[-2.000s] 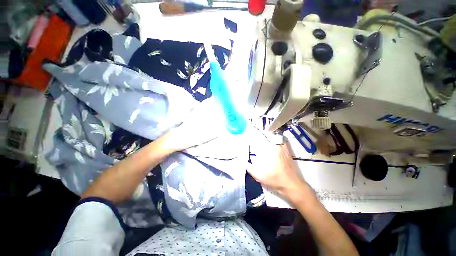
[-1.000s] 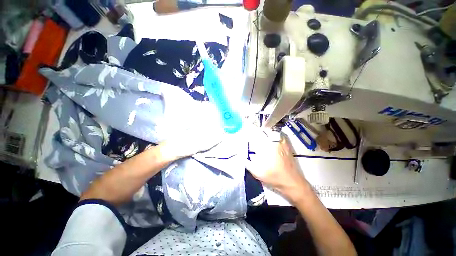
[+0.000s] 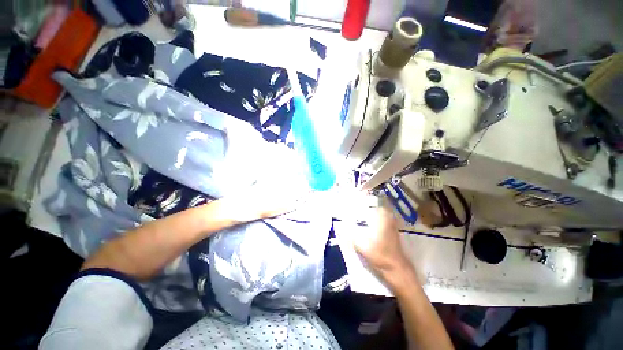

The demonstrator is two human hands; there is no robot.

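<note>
The leaf-print garment point(image 3: 263, 263) lies bunched left of the lockstitch machine point(image 3: 471, 123) and hangs onto the lap, mostly pale wrong side up with dark parts showing. My left hand point(image 3: 270, 199) lies on the cloth left of the needle area. My right hand point(image 3: 372, 232) is at the cloth's right edge, just below the needle area. Lamp glare washes out the fingers of both hands, so their grip is not clear. A bright blue bottle-shaped object point(image 3: 311, 147) stands out left of the needle. The needle and presser foot are hardly visible.
Blue-handled snips point(image 3: 401, 203) and dark-handled scissors point(image 3: 447, 207) lie on the machine bed. An orange-red tray point(image 3: 61, 58) is at far left. A screwdriver point(image 3: 249, 17) and a red spool point(image 3: 355, 18) are at the back. A dark fabric scrap point(image 3: 317, 48) lies near the machine head.
The view has shifted slightly, showing more of the table's back and the machine's top. Both hands keep about the same place at the cloth by the needle area.
</note>
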